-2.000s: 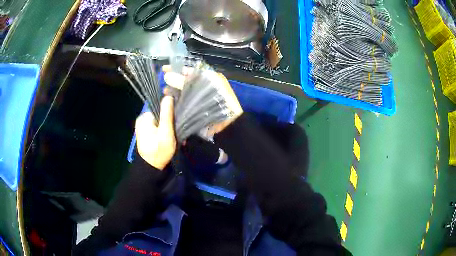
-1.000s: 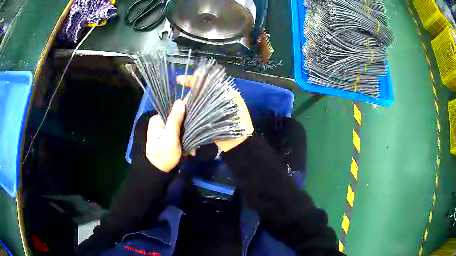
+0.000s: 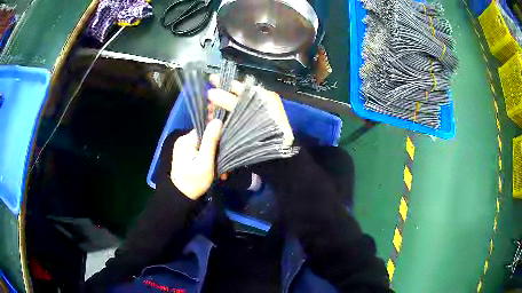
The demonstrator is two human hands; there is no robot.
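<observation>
Grey cut wires (image 3: 252, 129) are fanned out between my two hands above the dark blue lap bin (image 3: 315, 121). My left hand (image 3: 194, 163) grips the lower left of the wires, with its thumb up against them; a narrower, blurred group of wires points up from it. My right hand (image 3: 279, 111) is behind and around the wider fan on the right, its fingers reaching across to a small upright group in the middle. The wire tips of the right fan point up and to the right. The right palm is partly hidden by the wires.
A round machine (image 3: 268, 26) with a silver disc stands ahead, black scissors (image 3: 188, 17) and a silver tool left of it. A blue tray (image 3: 356, 86) heaped with grey wires is on the right. A light-blue tray (image 3: 20, 126) and purple-white cloth (image 3: 123, 17) are on the left.
The left group of wires has narrowed and blurred. A small group now stands upright between the fans, with my right fingers across it. The view has shifted slightly, moving the bench items right and down.
</observation>
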